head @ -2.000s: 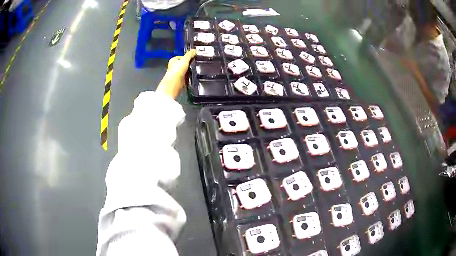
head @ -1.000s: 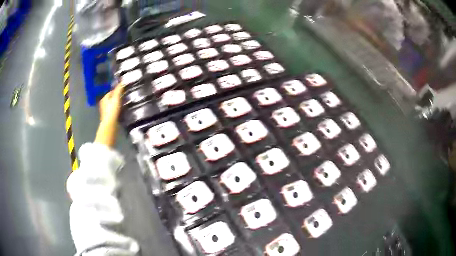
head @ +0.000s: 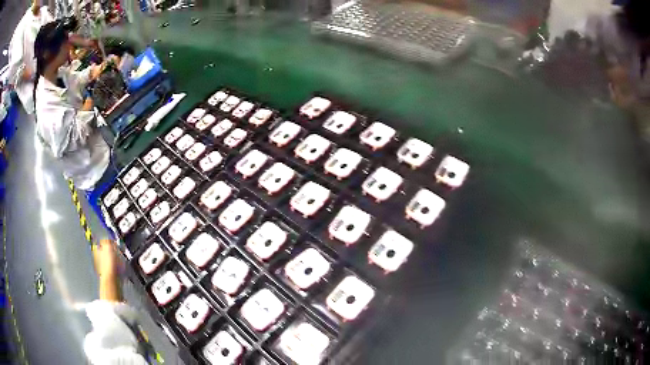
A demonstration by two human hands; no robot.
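Two black trays of white housings lie side by side: the nearer tray and the farther tray. Each housing, such as this white housing, sits in its own pocket, and many show a round dark hole. My left hand, blurred, is at the left, close beside the trays' left edge. Whether its fingers touch or grip the edge cannot be told. Its pale sleeve runs to the bottom edge. My right hand is out of the picture.
A clear pocketed tray lies at the lower right, blurred. Another clear tray is at the top. A person in pale clothing is at the upper left, beside a blue bin. Yellow-black tape marks the floor.
The view has swung, so the trays now run diagonally and my left hand appears lower and farther left. The person, the blue bin and the clear tray at lower right have come into view.
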